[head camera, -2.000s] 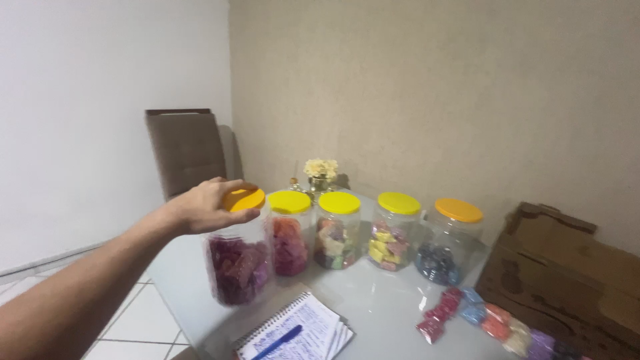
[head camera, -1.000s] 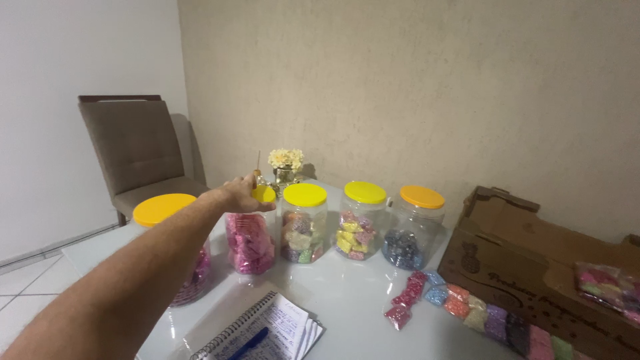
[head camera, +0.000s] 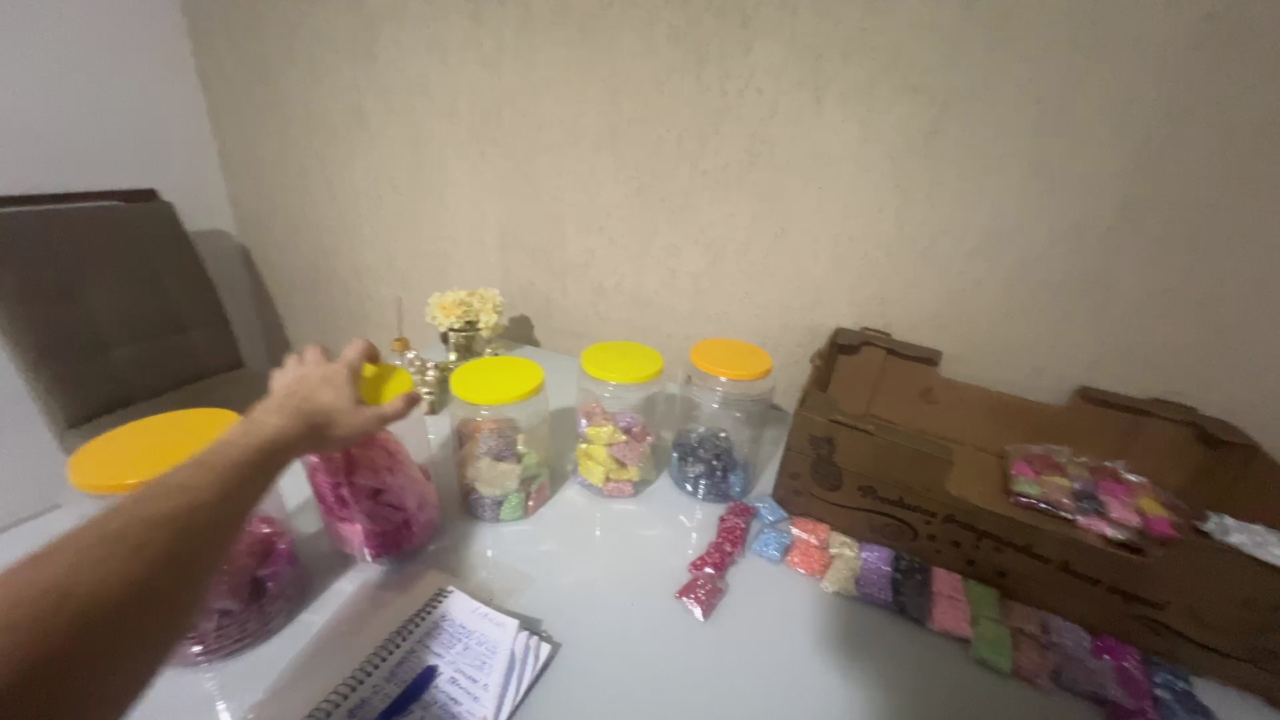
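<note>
My left hand (head camera: 335, 395) reaches in from the left. Its fingers and thumb are around the yellow lid (head camera: 385, 383) of a clear plastic jar (head camera: 372, 495) filled with pink packets. Behind my forearm stands a jar with an orange lid (head camera: 150, 450) and dark pink packets, partly hidden. To the right of my hand are a yellow-lidded jar of mixed packets (head camera: 500, 450), another with yellow and pink packets (head camera: 615, 450), and an orange-lidded jar with dark and blue packets (head camera: 712, 460). My right hand is out of view.
A spiral notebook (head camera: 450, 650) with handwriting and a blue pen (head camera: 410, 692) lies in front. Small bead packets (head camera: 875, 572) line up before a cardboard box (head camera: 900, 500), with a bag of mixed packets (head camera: 1090, 492) on it. Flowers (head camera: 465, 312) and a chair (head camera: 110, 310) are behind.
My left hand has moved right, from the leftmost jar's orange lid to the yellow lid of the jar with pink packets. The view has swung right.
</note>
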